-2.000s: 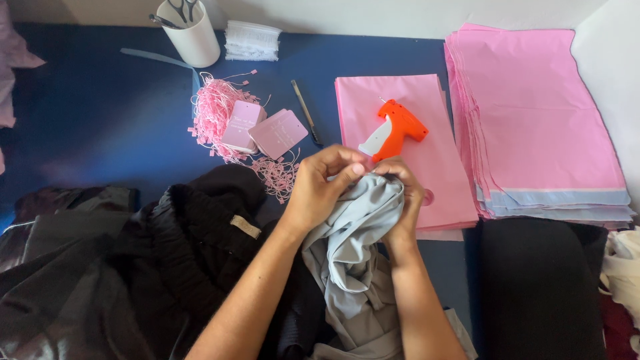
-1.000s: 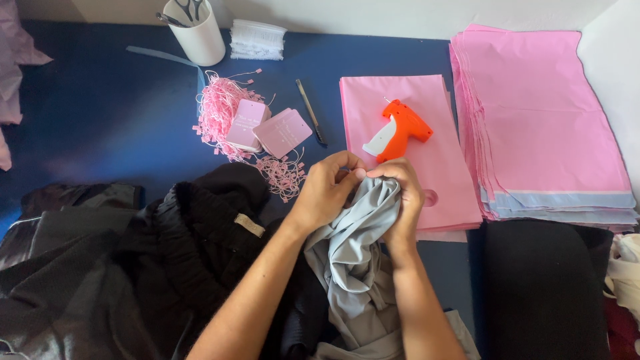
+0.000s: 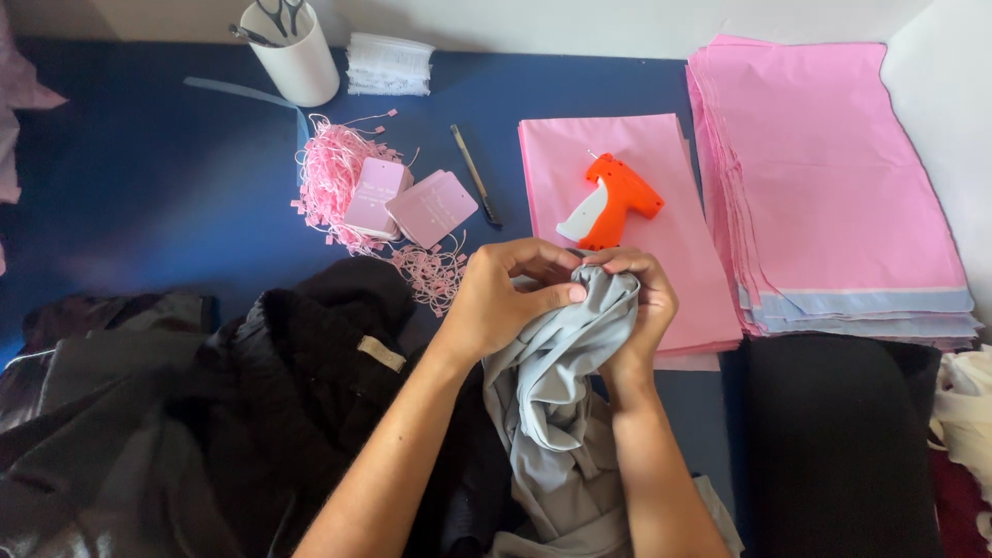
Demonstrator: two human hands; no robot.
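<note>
A bunched grey fabric garment (image 3: 554,395) hangs between both hands, its lower part trailing to the bottom of the view. My left hand (image 3: 515,291) pinches its upper edge between thumb and fingers. My right hand (image 3: 639,302) grips the same gathered top from the right, with fingertips close to those of the left. Just beyond the hands, an orange and white tagging gun (image 3: 616,203) lies on a stack of pink bags (image 3: 674,256). Left of it are a pen (image 3: 474,172), pink card tags (image 3: 434,209) in two piles and tangled pink tag strings (image 3: 333,178).
Black garments (image 3: 256,403) cover the near left, one with a small cream label (image 3: 381,353). A white cup (image 3: 298,66) with scissors and a white bundle of fasteners (image 3: 390,66) stand at the back. Larger pink bags (image 3: 821,170) and folded black fabric (image 3: 837,449) are at right.
The fingers have shifted a little along the gathered top of the grey garment, and the left thumb now lies flatter across it. Both hands keep hold of it.
</note>
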